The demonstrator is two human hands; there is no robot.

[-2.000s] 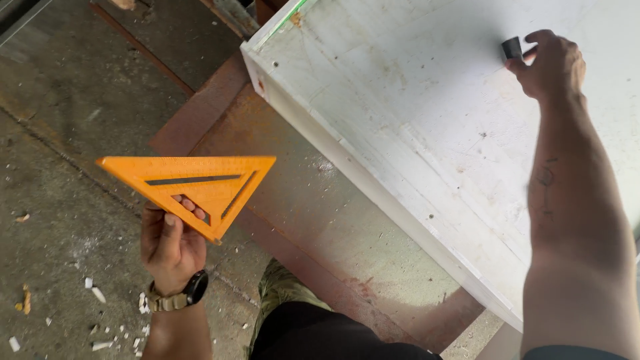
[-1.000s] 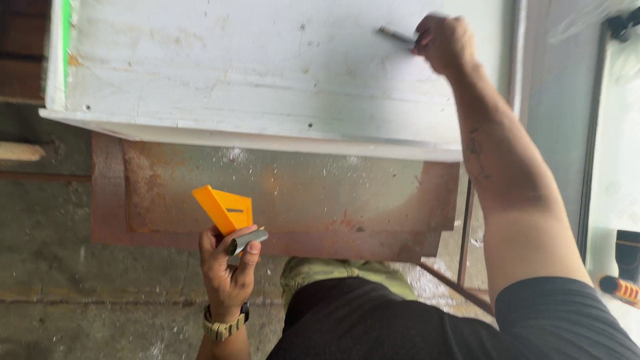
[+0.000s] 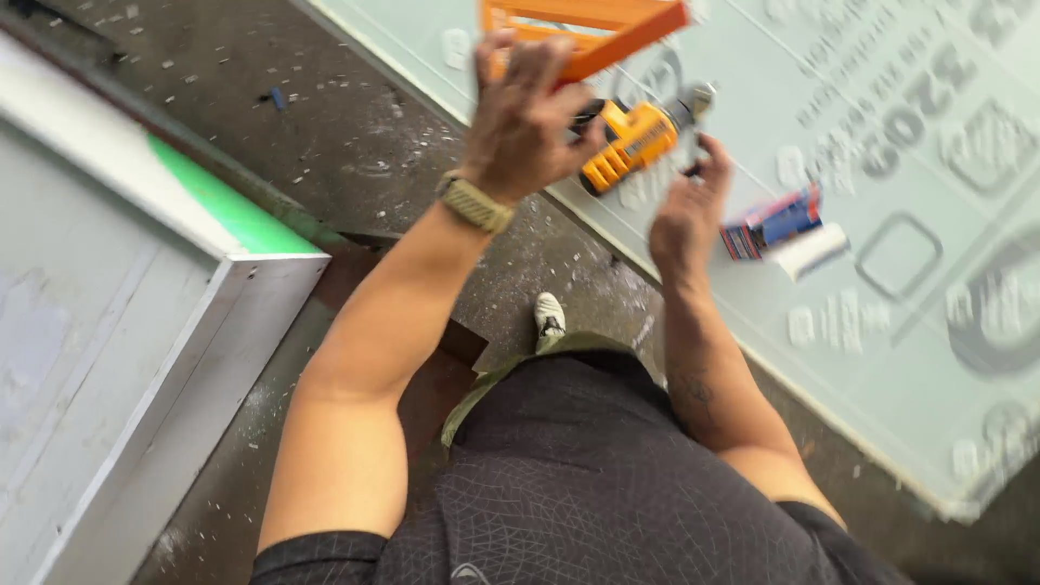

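My left hand (image 3: 528,118), with a watch strap at its wrist, grips an orange speed square (image 3: 585,36) at the top of the view, over the edge of a glass-like panel. Just right of its fingers, a yellow and black power tool (image 3: 638,142) with a metal head lies on the panel. Close to that head is my right hand (image 3: 691,215), fingers raised and blurred. A small dark thing shows at its fingertips; whether it is held I cannot tell.
The pale green panel (image 3: 886,325) bears writing and carries a blue and red box (image 3: 772,223) beside a white roll (image 3: 812,250). At left stands a white box-like panel (image 3: 244,292) with a green strip. Debris litters the floor (image 3: 349,106) between them.
The view has swung from the white surface to the pale green panel. My right hand has left the white surface and is now beside the power tool. The square remains in my left hand.
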